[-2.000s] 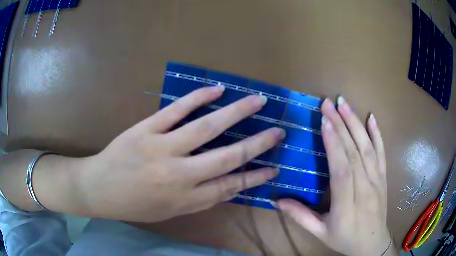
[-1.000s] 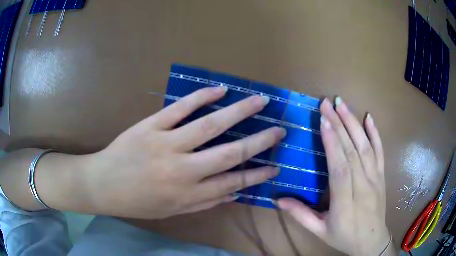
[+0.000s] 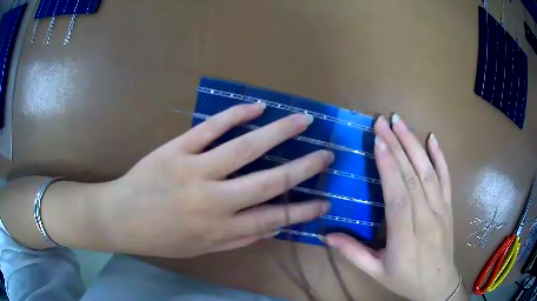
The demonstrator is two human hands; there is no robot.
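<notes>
Blue solar cell pieces (image 3: 353,138) lie side by side on the brown tabletop in front of me, with pale lines across them. A thin silver ribbon end (image 3: 184,111) sticks out past their left edge. My left hand (image 3: 206,176) lies flat over the left and middle part, fingers spread, and hides much of it. My right hand (image 3: 409,200) rests along the right edge, fingertips at the upper right corner and thumb at the lower edge. Neither hand is closed around anything.
Another dark blue cell with ribbon ends (image 3: 68,6) lies at the top left, another cell (image 3: 500,67) at the right. Scissors (image 3: 497,264) and silver ribbon offcuts (image 3: 486,227) lie at the lower right. Dark curved lines (image 3: 294,264) show below the cells.
Over the two seconds the view shifts slightly. Both hands stay in nearly the same place on the cell pieces, with no clear movement between them.
</notes>
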